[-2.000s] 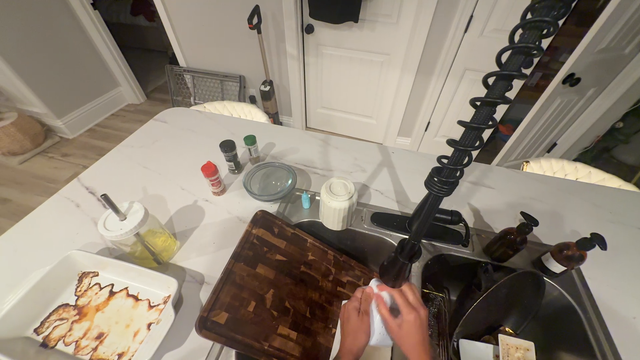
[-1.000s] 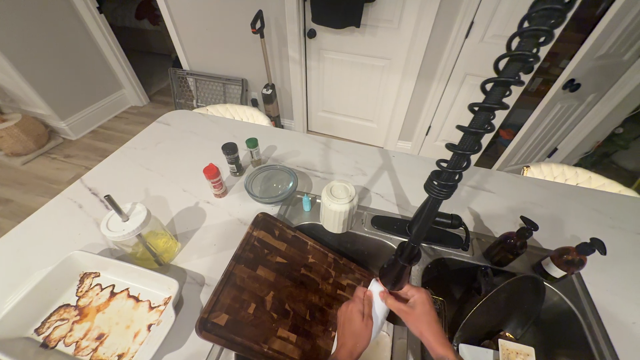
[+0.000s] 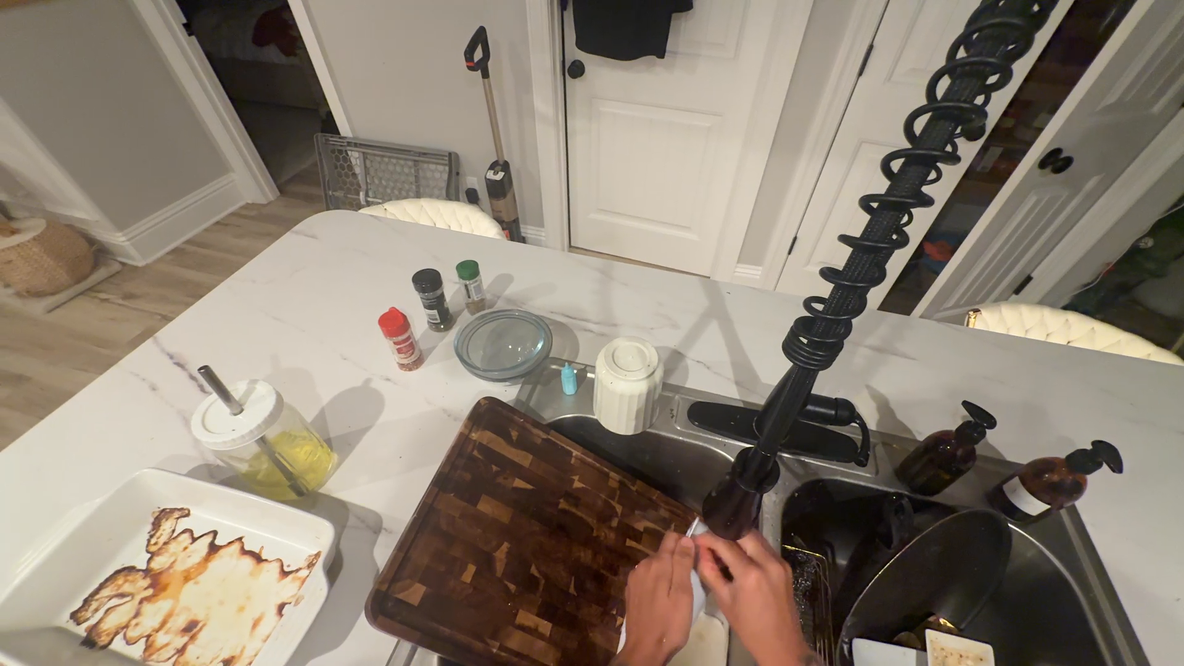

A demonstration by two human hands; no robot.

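Observation:
Both hands are close together over the left sink basin, under the black faucet spray head (image 3: 737,495). My left hand (image 3: 659,592) grips a white item (image 3: 697,599), perhaps a cloth or a dish, that is largely hidden by the fingers. The fingers of my right hand (image 3: 754,587) pinch its upper edge. Beside my left hand, a wooden cutting board (image 3: 527,546) lies across the left basin. A pale dish (image 3: 708,643) shows partly below the hands.
A stained white baking dish (image 3: 319,546) and a lidded glass jar with a straw (image 3: 277,453) stand left. Spice bottles (image 3: 431,301), a glass bowl (image 3: 502,344) and an upturned white cup (image 3: 628,384) are behind the board. The right basin holds a pan (image 3: 930,573); pump bottles (image 3: 939,458) stand behind.
Both hands have shifted slightly around the white item, and less of it shows now between them. The cutting board and the faucet have stayed in place.

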